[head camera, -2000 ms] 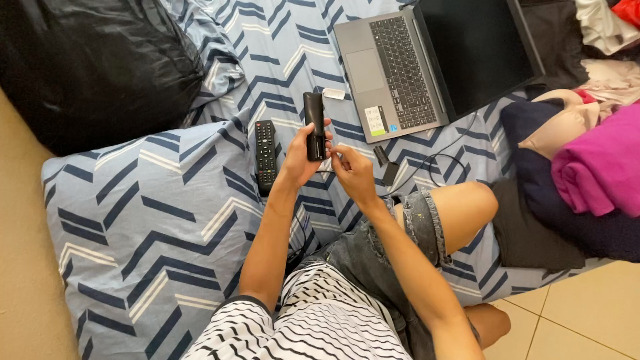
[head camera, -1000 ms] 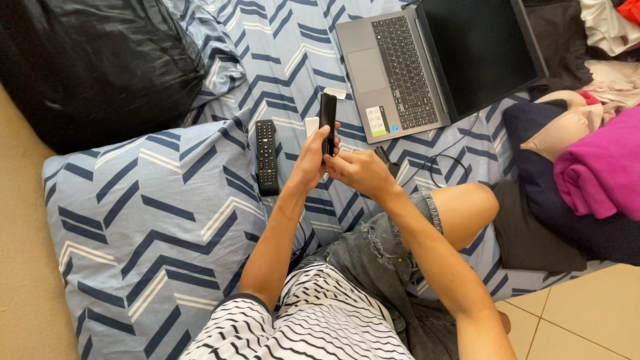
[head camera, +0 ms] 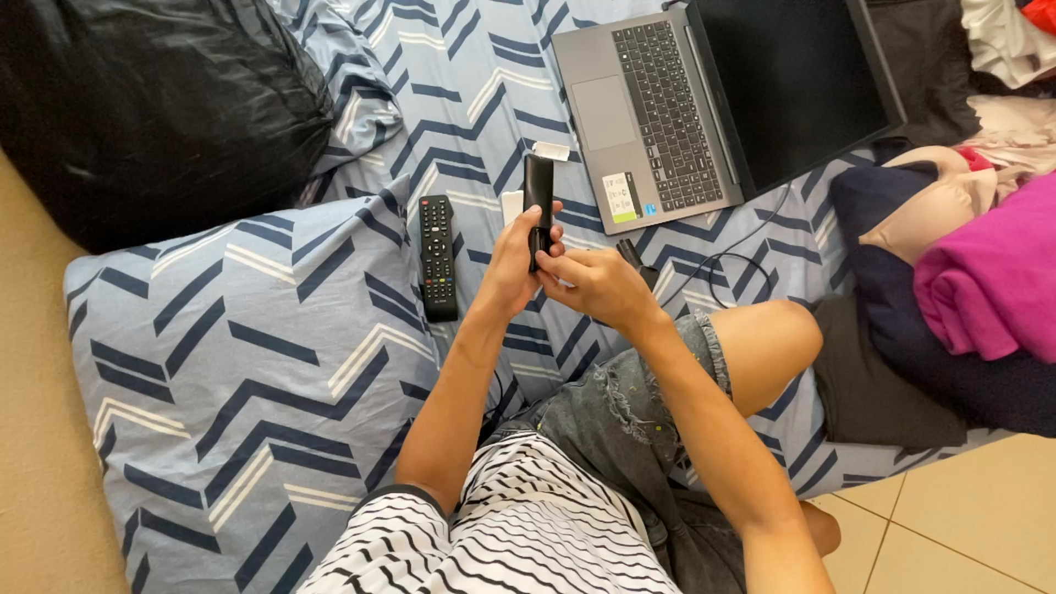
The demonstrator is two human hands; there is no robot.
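Note:
My left hand (head camera: 516, 268) holds a long, glossy black device (head camera: 539, 186), which looks like a remote control seen from its back. Its fingers wrap the lower half, with the thumb along the near side. At the lower end, the fingertips of my right hand (head camera: 598, 285) touch the device; whether they pinch a small part there is hidden. A second black remote control (head camera: 438, 257) lies buttons up on the bed, left of my left hand. Beside the device lie a white flat item (head camera: 511, 205), partly covered, and a small white piece (head camera: 551, 151) near its top end.
An open laptop (head camera: 602, 124) with a dark screen lies at the upper right. Near my right hand are a small black object (head camera: 634, 257) and a thin black cable (head camera: 747, 256). A patterned pillow (head camera: 272, 355), a black bag (head camera: 157, 107) and folded clothes (head camera: 990, 280) lie around.
The black device has shifted slightly right in my left hand, uncovering the white flat item beside it. My right fingertips, a little apart from the device two seconds ago, now touch its lower end.

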